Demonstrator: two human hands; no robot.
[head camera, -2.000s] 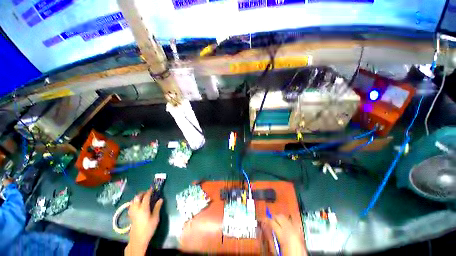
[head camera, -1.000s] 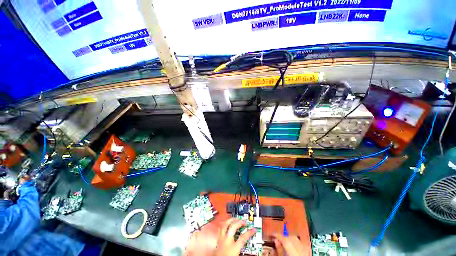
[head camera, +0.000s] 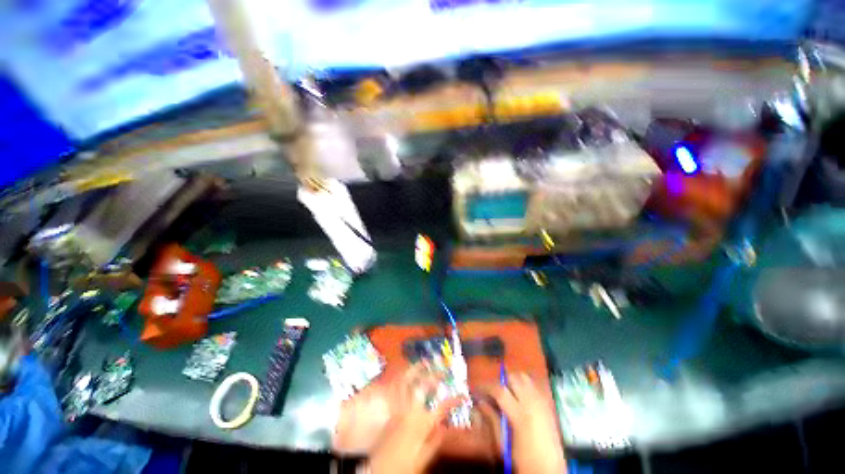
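Observation:
The view is blurred. A circuit board (head camera: 456, 381) sits on the orange-brown test fixture (head camera: 530, 347), in front of the black connector bar (head camera: 484, 348). My left hand (head camera: 403, 421) is at the board's left side, its fingers closed on the board's edge. My right hand (head camera: 530, 421) is just right of the board, over the fixture, and holds a slim blue marker pen (head camera: 505, 421) upright along its left side. My right fingertips near the board are too blurred to tell whether they touch it.
Left of the fixture are another board (head camera: 352, 364), the remote control (head camera: 283, 366) and a tape roll (head camera: 233, 400). A board (head camera: 593, 407) lies right. Behind stand an oscilloscope (head camera: 556, 199) and white post (head camera: 338, 227); a fan (head camera: 801, 305) is right. A blue sleeve (head camera: 32, 407) shows far left.
My left hand has let go of the remote control, which lies by the tape roll, and has moved right onto the board. My right hand stays beside the board with the pen. The camera view has shifted.

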